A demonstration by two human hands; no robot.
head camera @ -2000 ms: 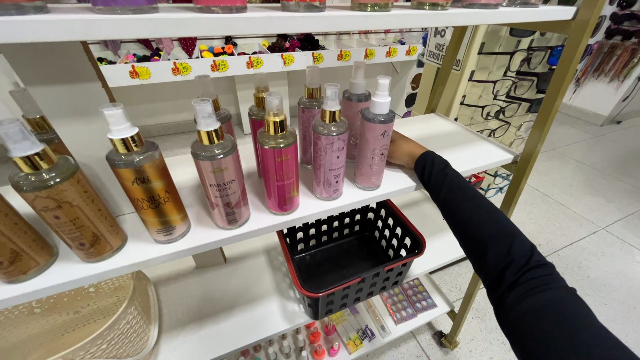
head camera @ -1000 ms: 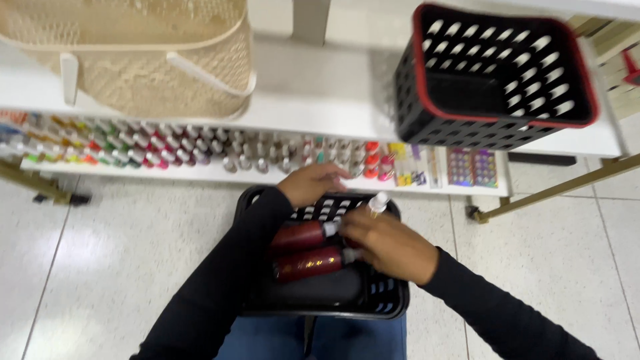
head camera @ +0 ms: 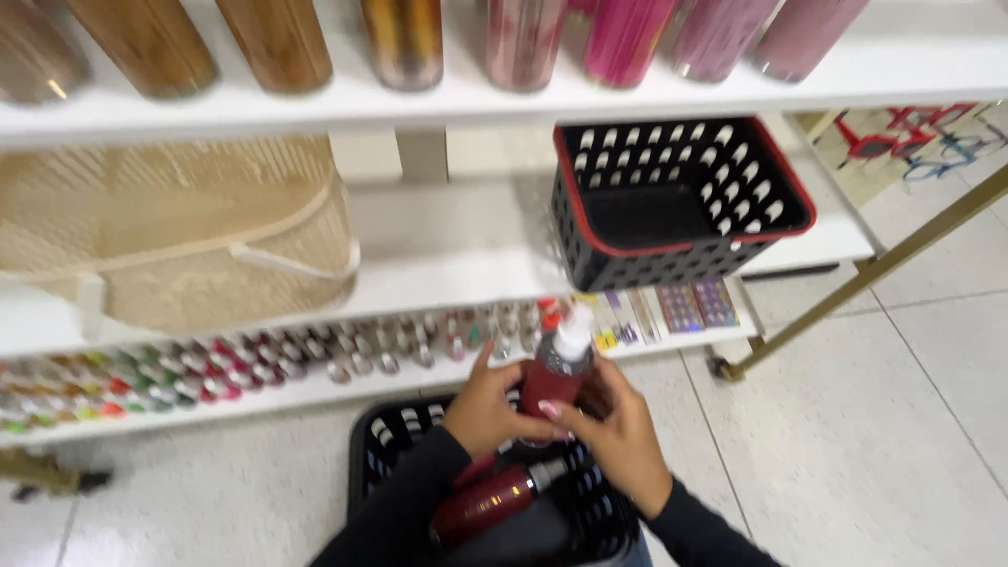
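Observation:
Between my left hand [head camera: 492, 405] and my right hand [head camera: 622, 433] is a dark red spray bottle [head camera: 549, 386] with a white pump top, held upright by both. It is above a black plastic basket [head camera: 366, 441] at the bottom of the view. Inside that basket lies another dark red bottle [head camera: 488, 504] with a silvery neck, on its side. Part of a further red bottle shows behind it, mostly hidden by my left hand and forearm.
A black basket with a red rim [head camera: 583, 213] and a beige woven-look plastic basket [head camera: 220, 283] stand on the middle white shelf. Spray bottles [head camera: 524, 47] line the shelf above. Nail polish bottles [head camera: 260, 358] fill the lowest shelf. A gold metal leg [head camera: 874, 272] with a caster stands at right.
Two seconds ago an arm reached behind bottles on the upper shelf. One second ago both hands were in the lower basket; now they hold a red bottle raised above it.

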